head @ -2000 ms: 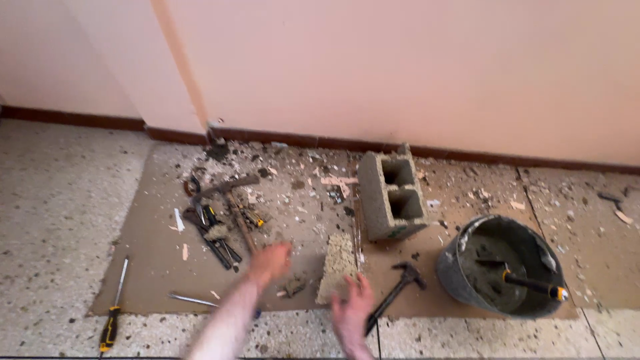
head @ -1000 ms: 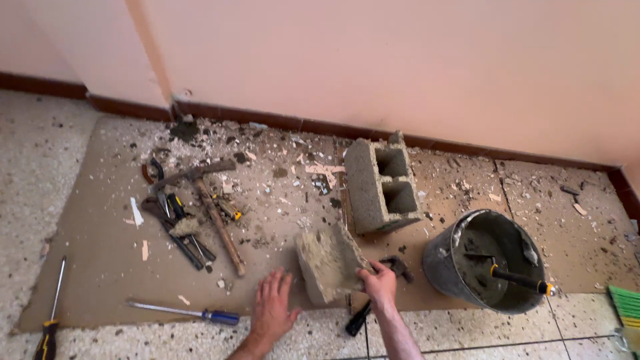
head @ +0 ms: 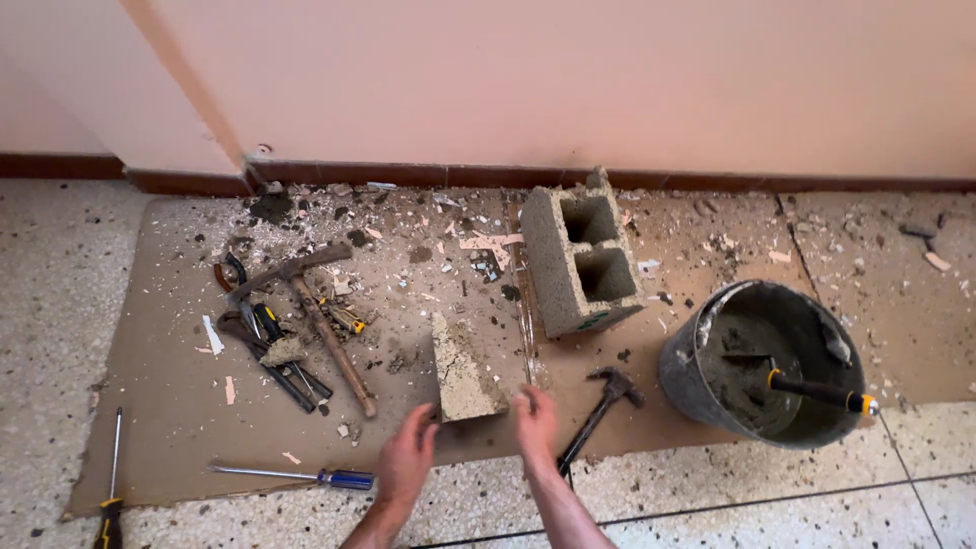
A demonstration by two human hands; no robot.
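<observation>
A broken piece of concrete block [head: 463, 370] lies on the cardboard between my two hands. My left hand [head: 408, 450] is at its lower left corner, fingers curled and apart; whether it touches the piece is unclear. Just off the lower right corner is my right hand [head: 536, 425], slightly blurred, its fingers bent with nothing seen in them. A claw hammer [head: 598, 415] lies to the right of my right hand. Left of my left hand is a flat screwdriver with a blue handle [head: 347, 479]. Behind the hammer stands a hollow concrete block [head: 545, 267].
A bucket of mortar [head: 682, 381] with a trowel [head: 820, 390] in it stands at right. A mason's pick hammer [head: 328, 335], pliers [head: 286, 385] and a utility knife [head: 345, 316] lie at left, near another screwdriver [head: 113, 503]. Rubble covers the cardboard [head: 175, 450] along the wall.
The broken block piece, gripped by my right hand and tilted one second ago, now lies lower on the cardboard. My right hand has let go of it. My left hand has come up beside its corner.
</observation>
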